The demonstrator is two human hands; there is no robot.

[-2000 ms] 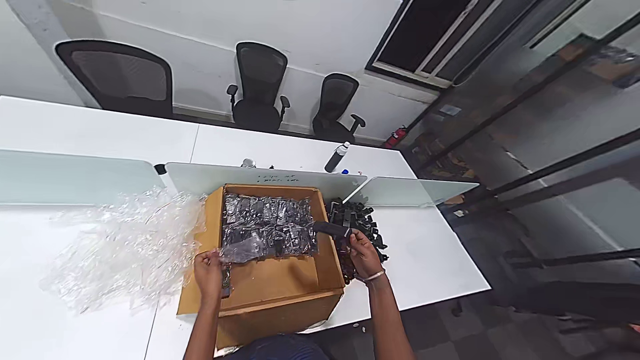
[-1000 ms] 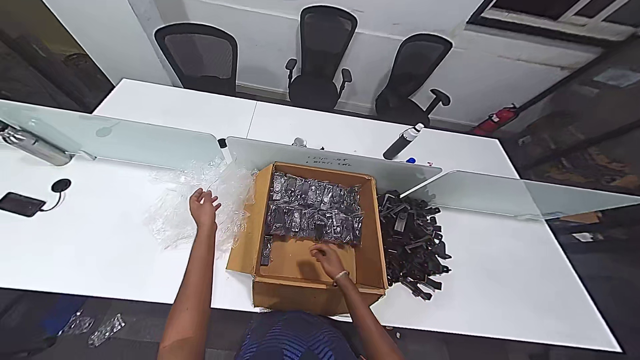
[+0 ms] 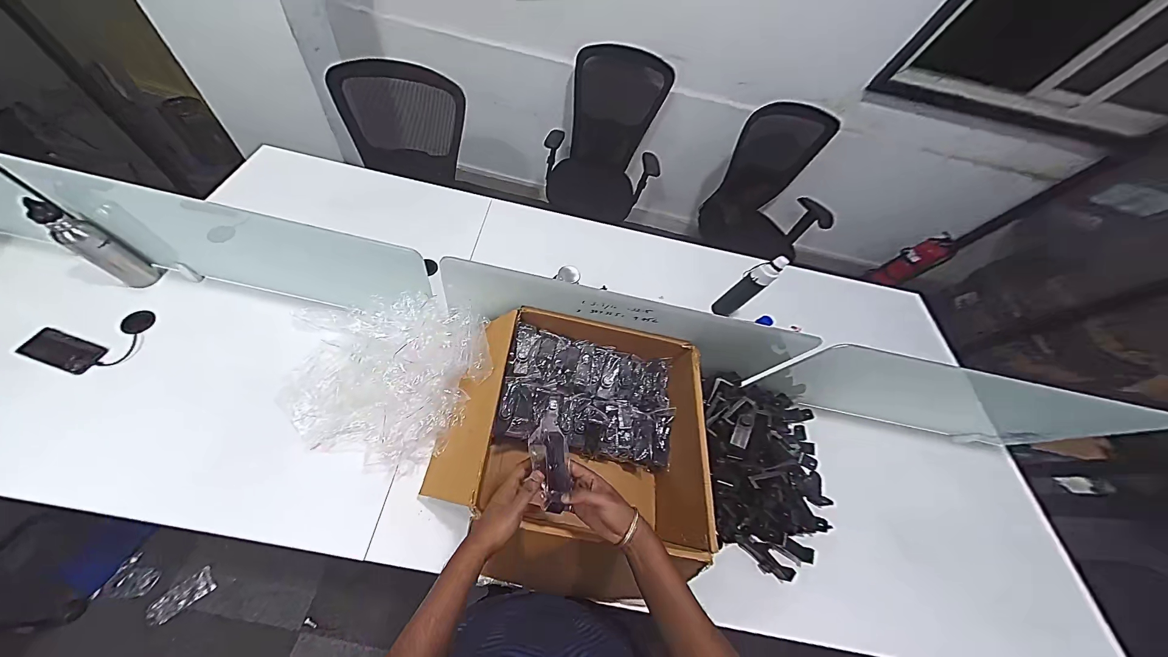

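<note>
Between my two hands, over the near part of an open cardboard box (image 3: 591, 538), is a dark item in a clear plastic bag (image 3: 551, 461). My left hand (image 3: 513, 502) grips its left side and my right hand (image 3: 598, 502) its right side. Rows of similar bagged black items (image 3: 584, 383) fill the far part of the box. A heap of clear plastic bags (image 3: 388, 383) lies left of the box. To its right is a pile of unbagged black parts (image 3: 766, 474), whose exact kind I cannot tell.
Frosted glass dividers (image 3: 301, 255) run behind the box on the white table (image 3: 228, 438). A metal bottle (image 3: 105, 251) and a small black device (image 3: 62, 350) are at the left. Beyond the divider stands a dark bottle with a white top (image 3: 750, 286). Mesh chairs (image 3: 620, 100) stand behind.
A second ago my left hand was over the heap of clear bags and my right hand was in the box. Now both hold one bagged item over the box.
</note>
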